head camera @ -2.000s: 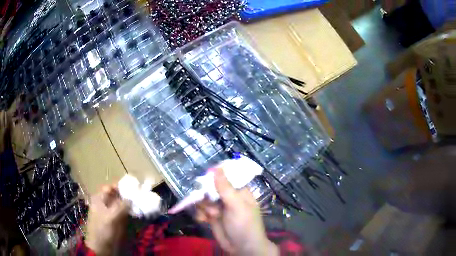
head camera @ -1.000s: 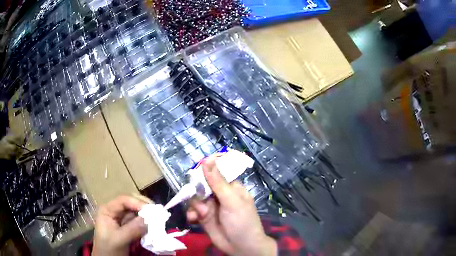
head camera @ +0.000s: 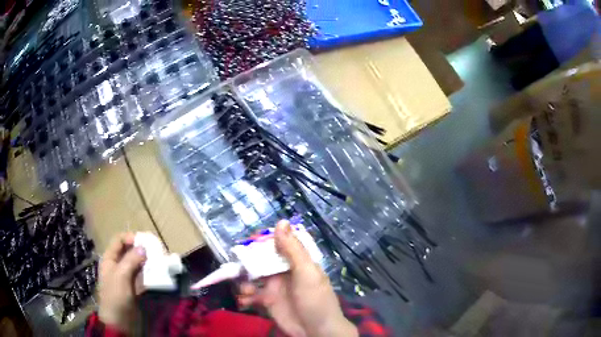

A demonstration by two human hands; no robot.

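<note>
My left hand (head camera: 118, 280) is at the lower left, its fingers closed on a white crumpled tissue (head camera: 157, 266). My right hand (head camera: 304, 293) is at the lower middle and holds a white glue tube (head camera: 270, 255) with blue and red print. The tube's pale pinkish nozzle (head camera: 217, 276) points left towards the tissue, with a small gap between them. Behind the hands lies a clear tray (head camera: 191, 158) with black strip parts (head camera: 290, 160) across it. Both hands are slightly blurred.
A far tray (head camera: 99, 85) holds small dark pieces. A left tray (head camera: 49, 257) holds black parts. A red-and-black pile (head camera: 250, 33) lies beside a blue bin (head camera: 362, 23). Cardboard (head camera: 375, 82) lies beneath the trays. Brown cartons (head camera: 507, 171) stand on the floor at right.
The nozzle touched or nearly touched the tissue one second ago and is now apart from it. My left hand has moved left and up with the tissue. The view has shifted slightly.
</note>
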